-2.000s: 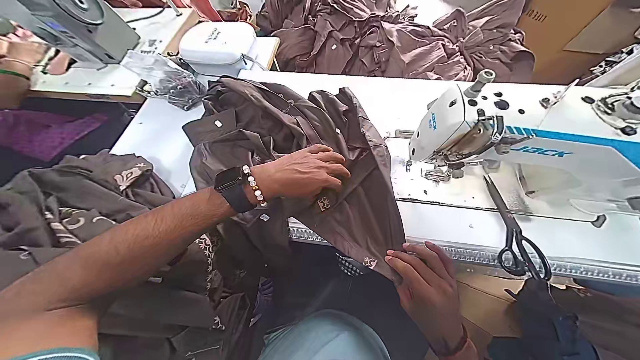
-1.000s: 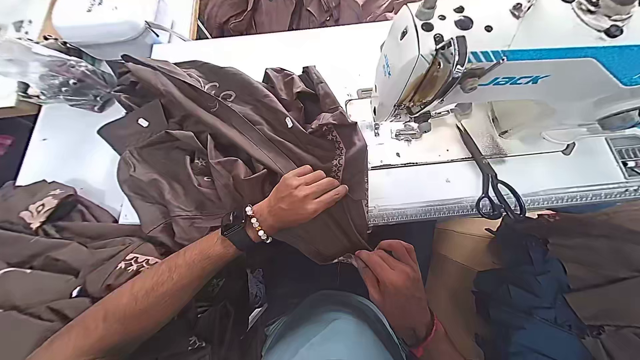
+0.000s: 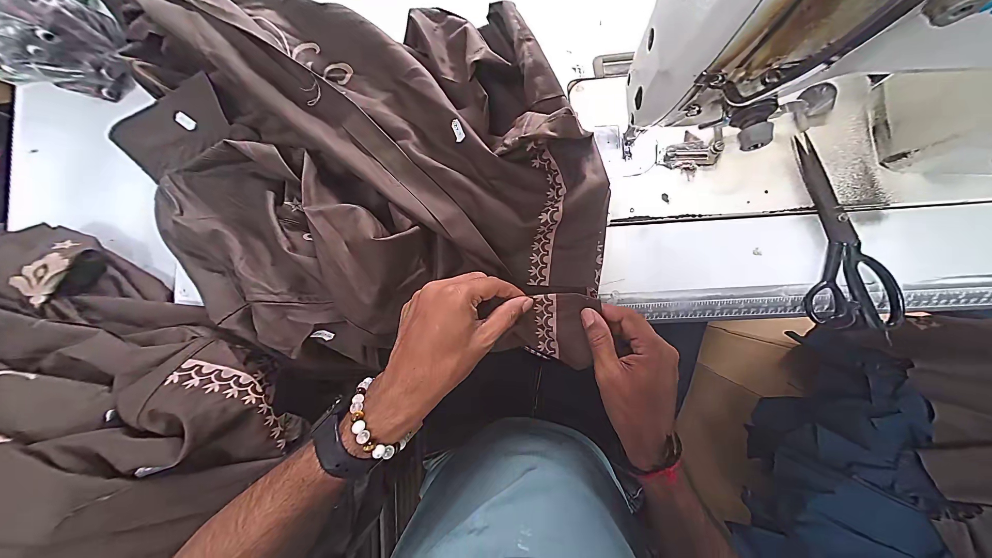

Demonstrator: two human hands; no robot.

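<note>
A brown garment [image 3: 372, 163] with a pale embroidered border lies bunched over the front edge of the white sewing table. My left hand [image 3: 457, 333], with a beaded bracelet and a dark watch at its wrist, pinches the cloth between thumb and fingertips beside the embroidered strip. Just to its right, my right hand [image 3: 632, 364] grips the garment's edge with the thumb on top. The needle area of a white sewing machine [image 3: 674, 70] is beyond my hands, up and to the right. Small white stickers are on the garment.
Black-handled scissors [image 3: 841, 240] lie on the table at the right, crossing a measuring scale [image 3: 721, 306] along its front edge. More brown embroidered garments [image 3: 139, 418] are heaped at the left. Dark blue cloth [image 3: 845, 449] hangs at the lower right. A clear plastic bag [image 3: 66, 46] is at the upper left.
My left hand has moved from lying on the garment to pinching it near my right hand. My right hand still holds the edge. The view has come closer to the cloth.
</note>
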